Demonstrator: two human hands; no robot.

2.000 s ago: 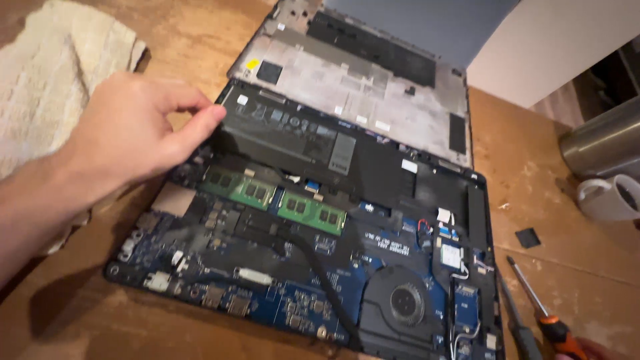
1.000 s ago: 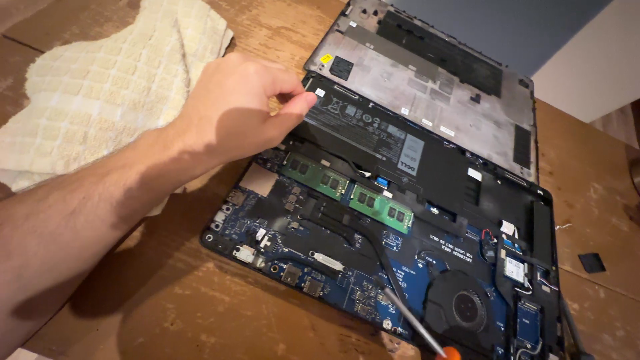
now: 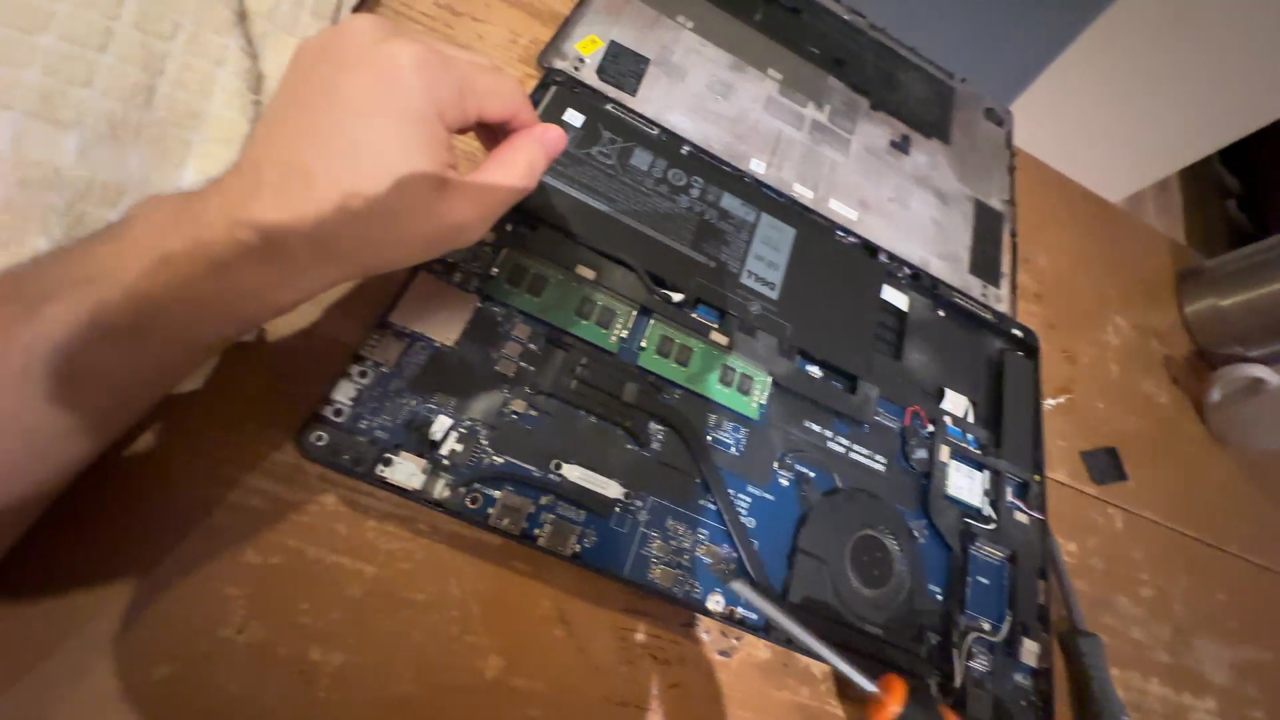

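Observation:
An opened Dell laptop lies with its insides facing up, its blue motherboard (image 3: 640, 540) in front and its black battery (image 3: 660, 200) behind. My left hand (image 3: 400, 150) is at the battery's left corner, thumb and forefinger close together; whether something is pinched between them cannot be told. Two green memory modules (image 3: 565, 300) sit below the battery. A screwdriver with an orange handle (image 3: 888, 698) reaches in from the bottom edge, its shaft over the board's front edge near the fan (image 3: 850, 560). My right hand is out of view.
The removed bottom cover (image 3: 740, 110) lies behind the laptop. A cream towel (image 3: 120, 110) is at the upper left. A small black square (image 3: 1104, 465), a dark-handled tool (image 3: 1090, 670), a metal cylinder (image 3: 1235, 305) and a white cup (image 3: 1245, 405) are at the right.
The orange-handled screwdriver lay on the table right of the laptop two seconds ago; now its shaft is over the board's front edge. My left hand stays at the battery's corner.

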